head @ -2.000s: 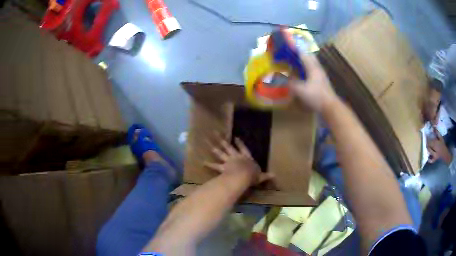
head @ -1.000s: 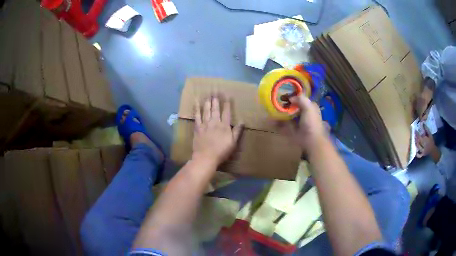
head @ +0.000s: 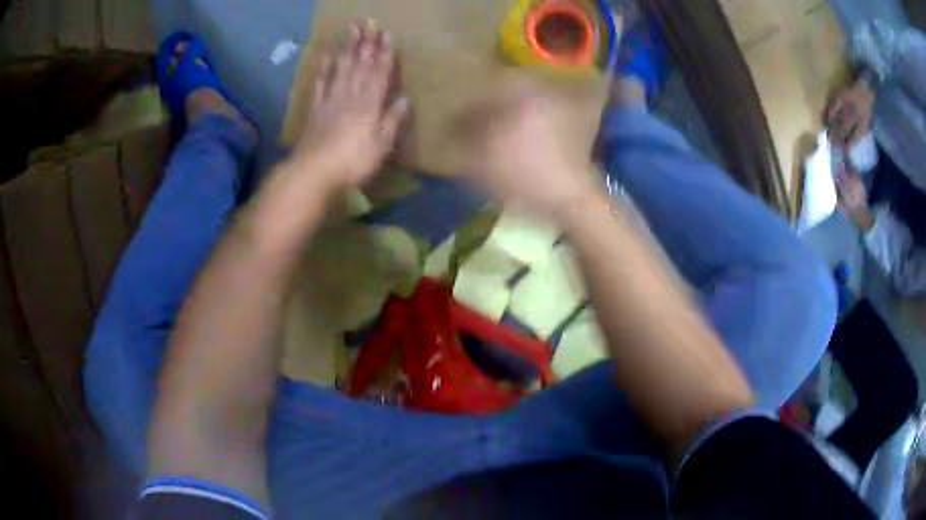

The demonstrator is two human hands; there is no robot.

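A brown carton [head: 447, 76] lies between my legs, cut off by the top edge, with its flaps folded over. My left hand [head: 355, 107] lies flat on its left part, fingers stretched out, holding nothing. My right hand [head: 523, 147] is blurred over the carton's lower right part. The tape dispenser [head: 561, 33], with a yellow roll and orange-red core, is just beyond it at the carton's upper right. A gap shows between hand and dispenser; the blur hides the fingers.
A red stool [head: 437, 350] and pale backing paper [head: 523, 259] lie between my legs. Stacked cartons [head: 76, 229] stand left. The flat carton stack [head: 726, 91] is right of my right foot. Another person's hands [head: 851, 112] hold white paper at far right.
The carton sits higher in the picture as the view tilted down. My right hand was at the dispenser's roll; now it is nearer me, below the dispenser. My left hand stays flat on the carton.
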